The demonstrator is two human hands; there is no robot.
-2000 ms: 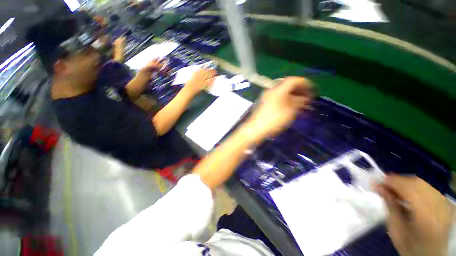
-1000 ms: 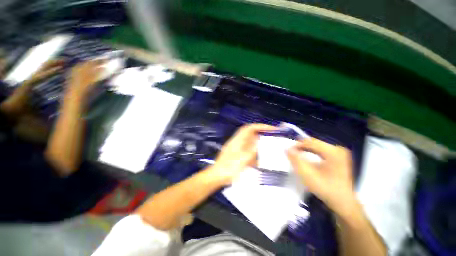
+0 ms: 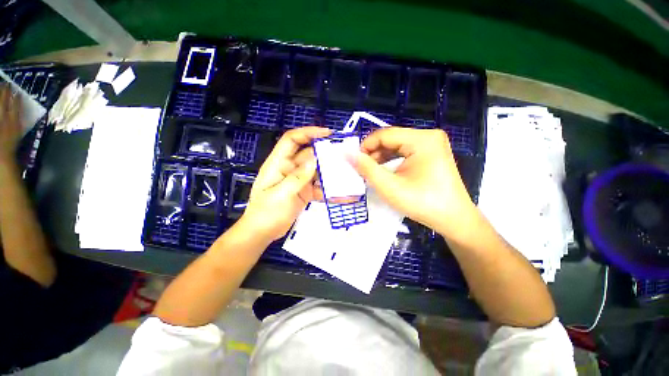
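My left hand (image 3: 282, 183) grips a dark blue phone front housing (image 3: 347, 212) by its left side, keypad grid towards me. A white piece (image 3: 339, 170) fills its screen window area. My right hand (image 3: 411, 170) has its fingertips on the upper right of that white piece; whether they pinch it is unclear. A white gasket sheet (image 3: 352, 255) lies on the tray under my hands, partly hidden by them. The dark shiny blister tray (image 3: 480, 139) holds rows of housings. The one at its upper left (image 3: 198, 67) has a white outline around its window.
Plain white sheets (image 3: 119, 176) lie left of the tray, with small white offcuts (image 3: 78, 105) behind them. A stack of sheets (image 3: 522, 187) and a purple-rimmed fan (image 3: 635, 219) are at right. A green belt (image 3: 381, 29) runs behind. Another person's arm (image 3: 26, 213) is at far left.
The view has turned from the left side to straight over the tray. My left hand, reaching over the tray two seconds ago, now holds a housing. My right hand has moved from the sheet to the housing.
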